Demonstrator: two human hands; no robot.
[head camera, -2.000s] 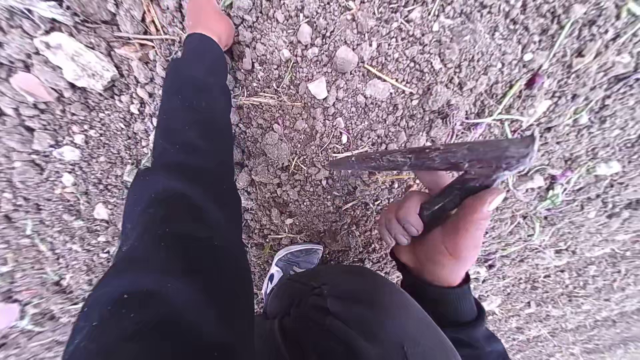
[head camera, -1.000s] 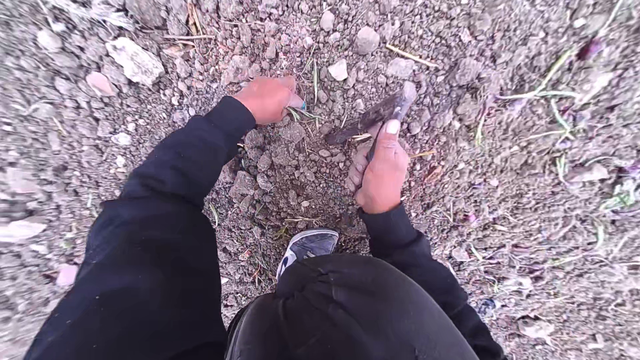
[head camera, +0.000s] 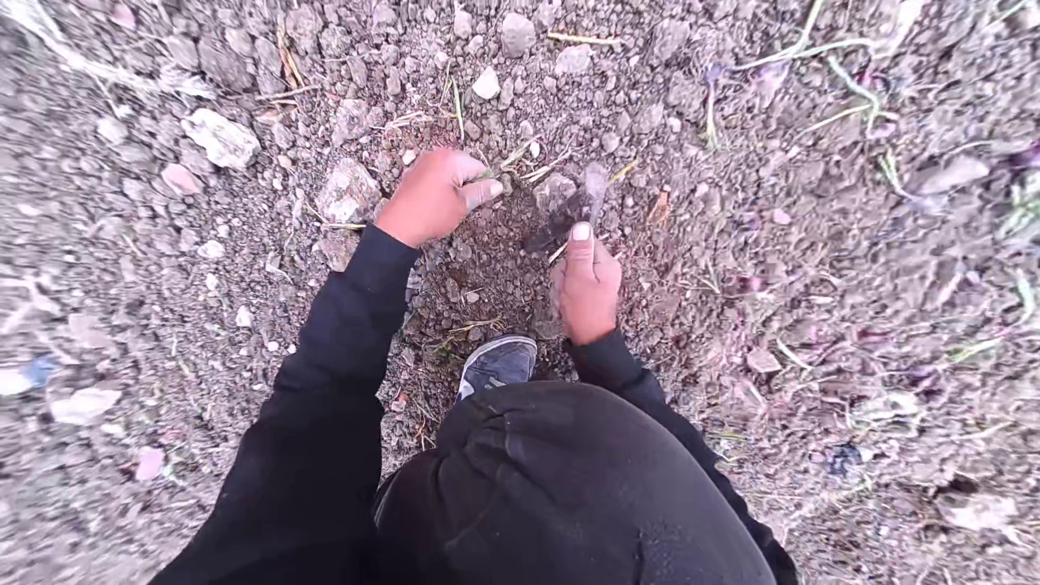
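My left hand (head camera: 439, 193) is low over the stony soil, its thumb and forefinger pinched on a thin green plant stem (head camera: 486, 174). To its right, my right hand (head camera: 587, 284) is closed around the handle of a hand hoe, thumb laid on top. The dirty metal head of the hand hoe (head camera: 595, 191) points away from me, its dark blade partly blurred against the soil. Loose dark earth (head camera: 496, 244) lies between the two hands. Most of the handle is hidden by my right hand.
A pale rock (head camera: 221, 138) lies at upper left, and another stone (head camera: 348, 191) sits beside my left hand. Uprooted green stems (head camera: 853, 81) with purple parts are strewn on the right. My shoe (head camera: 500, 363) stands below the loose earth, near my dark-clothed knee.
My left hand has come in from the far upper left to the soil near the hoe. The hoe, raised and seen side-on two seconds ago, is now lower, its head turned away from me.
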